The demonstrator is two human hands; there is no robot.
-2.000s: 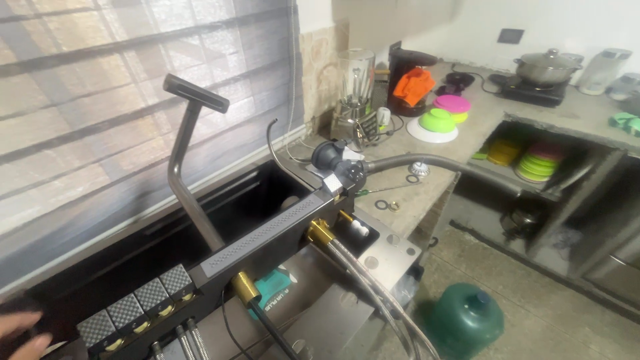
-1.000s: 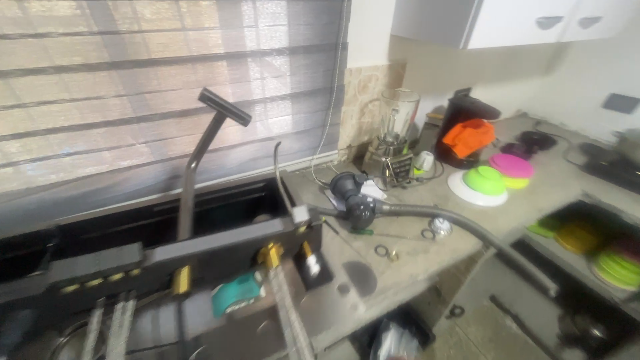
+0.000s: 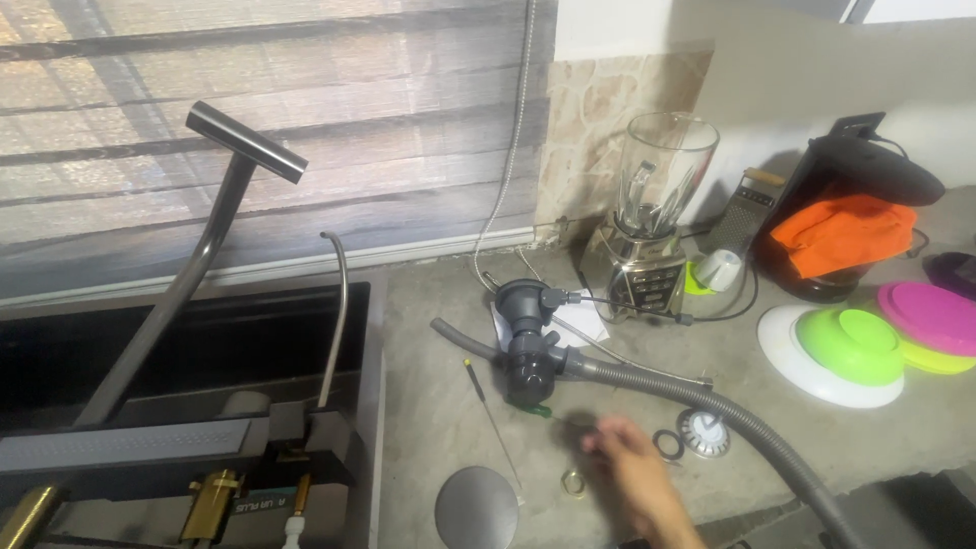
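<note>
My right hand [image 3: 633, 465] hovers over or rests on the concrete countertop [image 3: 415, 427], its fingertips together near the shaft of a green-handled screwdriver [image 3: 537, 409]; whether it grips anything cannot be told. A brass nut [image 3: 573, 483] lies just left of it, a black rubber ring [image 3: 669, 444] and a sink strainer basket [image 3: 704, 432] to its right. Behind it sits a black drain assembly [image 3: 530, 366] with a grey corrugated hose [image 3: 656, 381]. A thin screwdriver [image 3: 476, 381] with a yellow-tipped handle and a round grey disc [image 3: 476, 509] lie left. My left hand is out of view.
At left is a black sink [image 3: 374, 328] with a tall metal faucet spout [image 3: 191, 267], a thin curved tube [image 3: 337, 305] and brass fittings [image 3: 210, 507]. Farther back stand a blender [image 3: 644, 259], a grater [image 3: 743, 210], a coffee maker [image 3: 823, 168] with an orange cloth [image 3: 842, 229], and bowls [image 3: 846, 347].
My right hand has come into view over the countertop. The hand at the lower left edge two seconds ago is out of view. The view has swung right and closer to the counter.
</note>
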